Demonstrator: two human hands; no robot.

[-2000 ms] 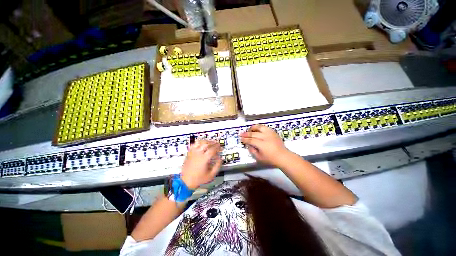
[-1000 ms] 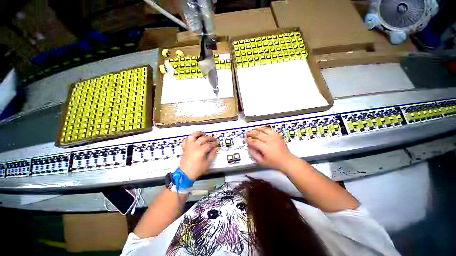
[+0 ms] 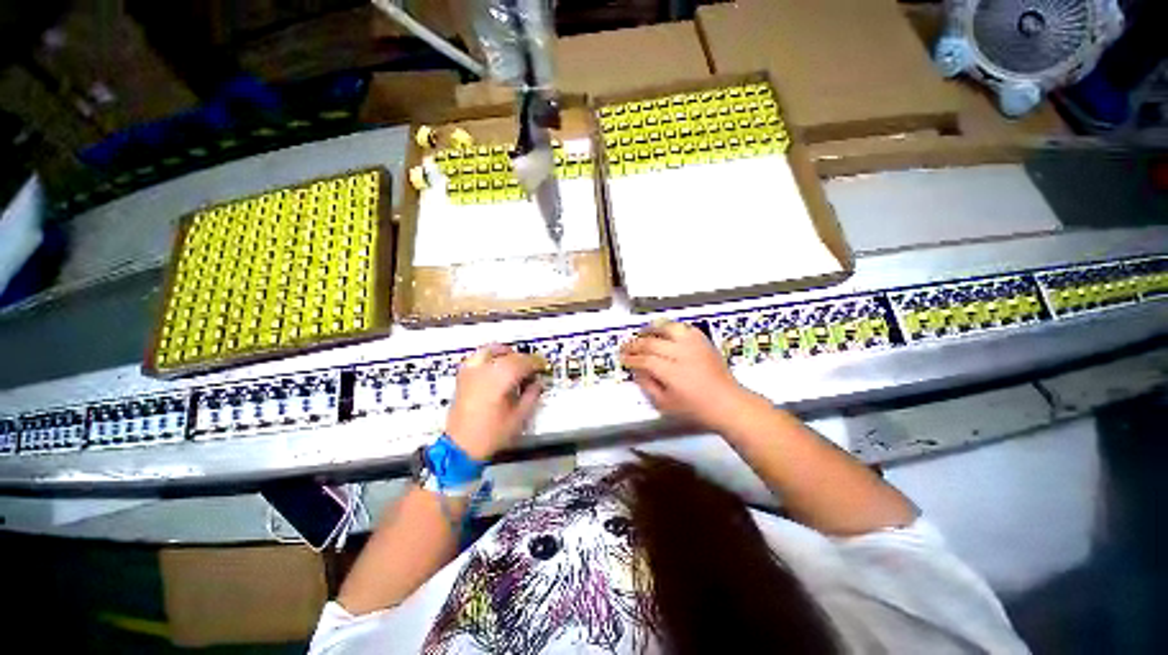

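Observation:
A long row of PCB panels (image 3: pixel 269 404) lies on the pale metal track. Panels at the left show no yellow blocks; panels at the right carry yellow transformers (image 3: pixel 973 311). My left hand (image 3: pixel 493 394), with a blue band at the wrist, has its fingertips at the panel in front of me, beside a yellow transformer. My right hand (image 3: pixel 679 371) has its fingertips on the same panel, further right. A few transformers show on the panel between my hands. Whether either hand's fingertips hold a transformer is too small to tell.
Beyond the track sit a full left tray (image 3: pixel 272 271), a middle tray (image 3: pixel 502 307) under a hanging plastic-wrapped nozzle (image 3: pixel 538 160), and a right tray (image 3: pixel 820 243) with rows at its far end. A fan (image 3: pixel 1029 32) stands behind. A phone (image 3: pixel 308 512) lies below the track.
The panels have shifted slightly right. The loose transformers at the track's near edge are gone, and more show on the panel between my hands. My left hand has moved slightly left.

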